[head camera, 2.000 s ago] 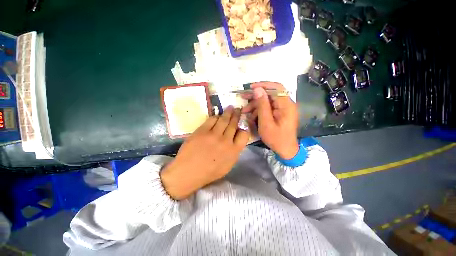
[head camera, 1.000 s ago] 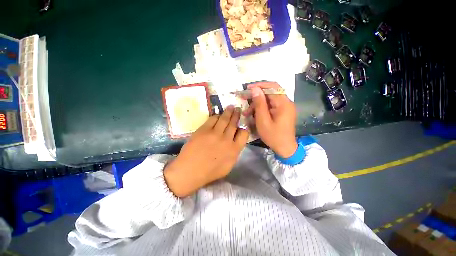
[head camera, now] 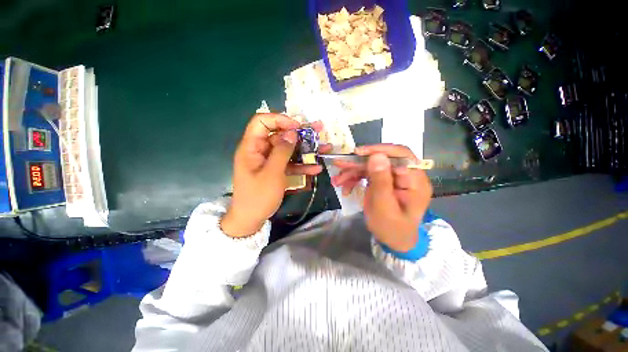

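My left hand [head camera: 260,172] holds a small black housing [head camera: 306,141] with a shiny rim between thumb and fingers, raised above the bench edge. A small pale piece [head camera: 308,159] shows at the housing's lower side. My right hand [head camera: 392,192] holds thin tweezers [head camera: 399,161] by the thumb and fingers, with the tip pointing left at the housing. Whether the tip touches it is too small to tell. The pressing pad [head camera: 295,182] is mostly hidden behind my left hand.
A blue-purple scrap bin [head camera: 402,58] with tan flakes stands at the back on white paper strips [head camera: 403,134]. Several loose housings [head camera: 487,144] stand at right. A blue controller [head camera: 38,144] and stacked sheets [head camera: 86,144] stand at left. A cable hangs by the bench edge.
My left hand has lifted off the white sheet and now holds a housing. My right hand with the tweezers has moved nearer to me and right. The view has shifted left.
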